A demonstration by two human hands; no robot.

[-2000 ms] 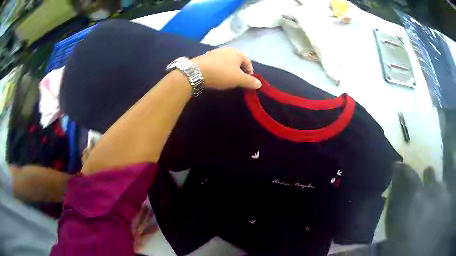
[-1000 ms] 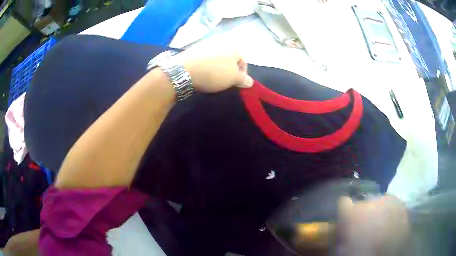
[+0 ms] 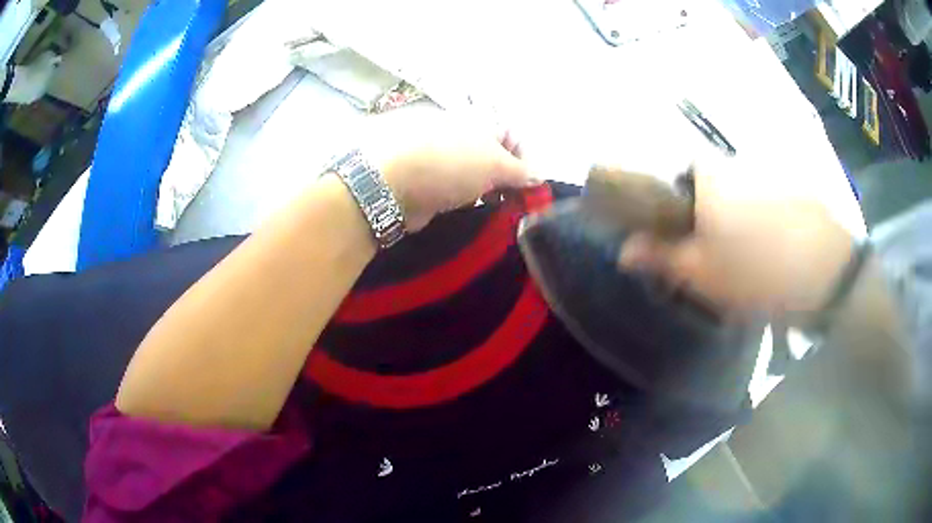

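A dark knit top (image 3: 429,439) with small white motifs and a line of script lies over a dark padded board (image 3: 102,306). Its red neckband (image 3: 429,383) forms an oval in front of me. My left hand (image 3: 450,163), with a metal watch at the wrist, pinches the neckband at its far right end. My right hand (image 3: 736,245) is blurred and grips the handle of a steam iron (image 3: 634,317). The iron's dark pointed tip is at the right end of the neckband, close to my left fingertips. The iron covers the right shoulder of the top.
A shiny blue roll (image 3: 148,133) and crumpled pale scraps (image 3: 210,123) lie behind the board at the left. Thread snips (image 3: 706,127) lie on the white table (image 3: 572,92). A metal iron rest (image 3: 639,15) is cut off at the top edge.
The iron has moved up onto the neckband's right end. My left hand now holds the neckband's right end instead of its left end. The view has shifted, with the neckband now further left.
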